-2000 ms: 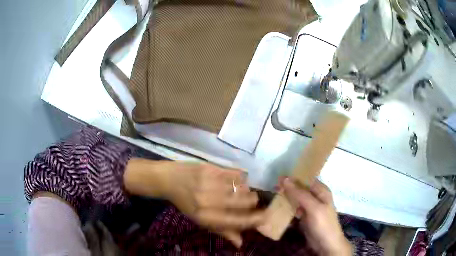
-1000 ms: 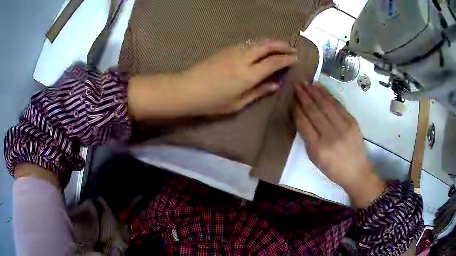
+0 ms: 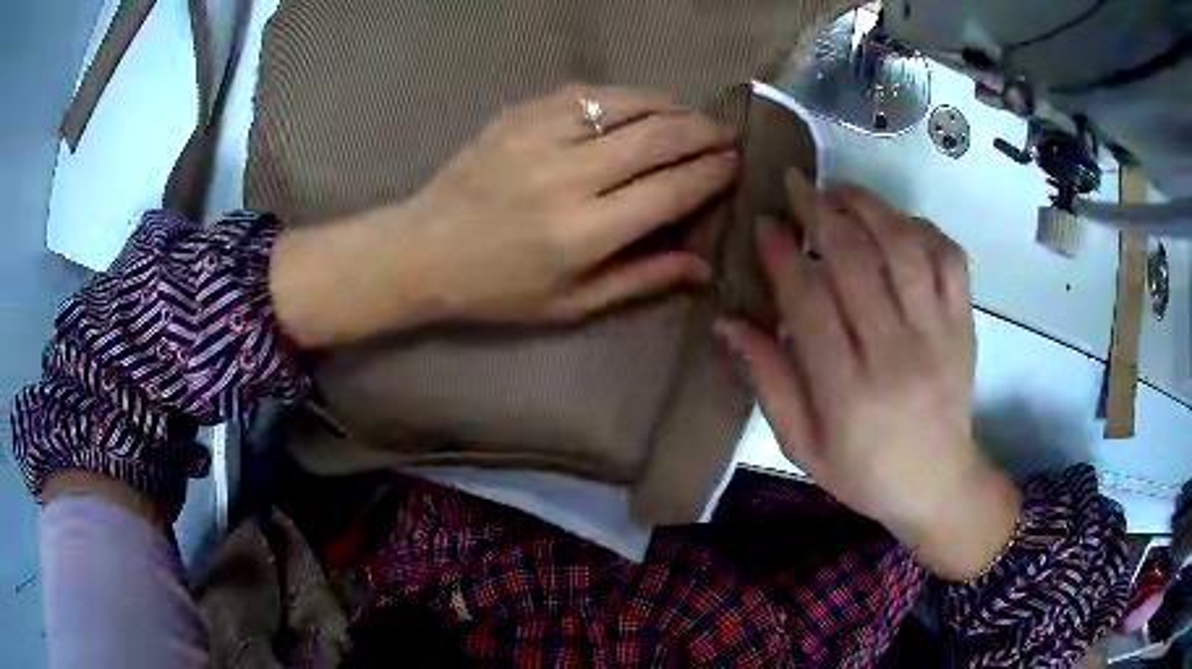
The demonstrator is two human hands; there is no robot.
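Observation:
A large brown ribbed fabric panel (image 3: 484, 392) lies over the machine table, its lower edge at my lap. A darker folded brown strip (image 3: 693, 438) runs along its right edge, with white backing (image 3: 569, 507) showing beneath and beside it. My left hand (image 3: 549, 216) lies flat on the panel, fingertips at the strip's left side. My right hand (image 3: 869, 353) rests on the strip from the right, fingers bent, thumb near its middle. Both hands press on the cloth; neither clearly grips it. The presser foot and needle are hard to make out.
The sewing machine head (image 3: 1046, 79) is at the upper right, above the shiny round plate (image 3: 863, 85). A tan guide strip (image 3: 1124, 327) lies right of it. A narrow brown strap (image 3: 111, 65) hangs at upper left. Crumpled brown fabric (image 3: 268, 595) is at lower left.
The tan strip was held, then laid right of the machine. Both hands moved onto the brown panel, which came nearer the lap. Over the last second, the hands and cloth shifted slightly down.

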